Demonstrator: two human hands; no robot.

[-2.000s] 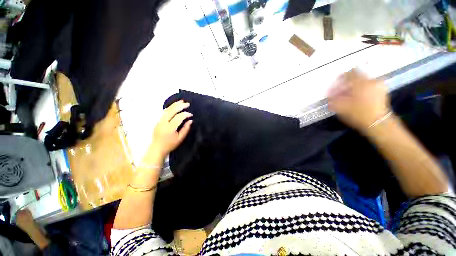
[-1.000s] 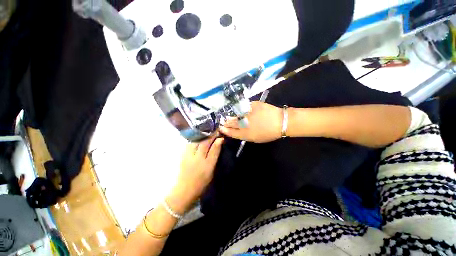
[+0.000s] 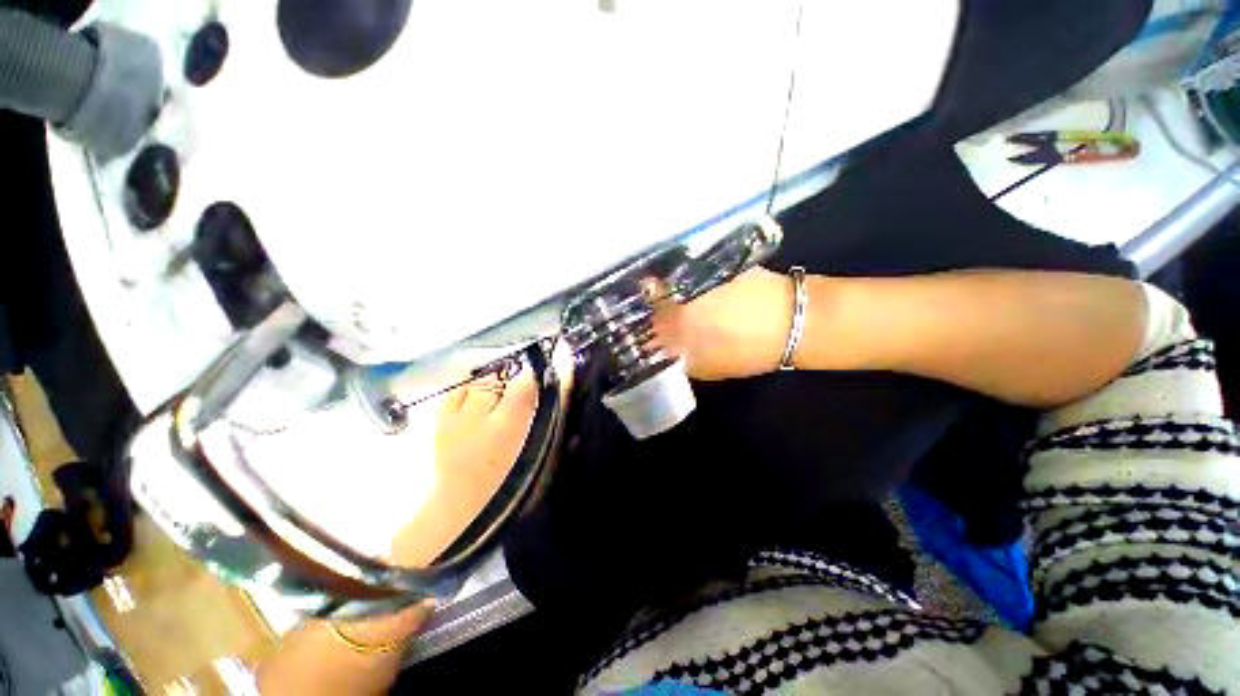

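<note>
The white sewing machine head (image 3: 544,150) fills the upper middle, very close to the camera. A curved shiny metal loop (image 3: 306,564) stands at its left end. A white cup-shaped fitting (image 3: 650,398) sits below the metal parts. Black cloth (image 3: 762,476) lies under the head and over my lap. My left hand (image 3: 476,435) shows through the loop, on the machine bed; its fingertips are hidden behind the metal parts. My right hand (image 3: 721,324) is at the black cloth just right of the metal parts, its fingers mostly hidden. The needle is not visible.
A yellow-and-orange-handled tool (image 3: 1074,147) lies on the table at the upper right. Tan cardboard (image 3: 177,605) is at the lower left, with a black looped bundle (image 3: 68,530) beside it. A grey ribbed tube (image 3: 82,82) is at the top left. A bright blue item (image 3: 972,551) is below at right.
The camera has moved much closer to the machine head. Both hands remain around the needle area. The thin silver prongs seen earlier by my right hand are no longer visible.
</note>
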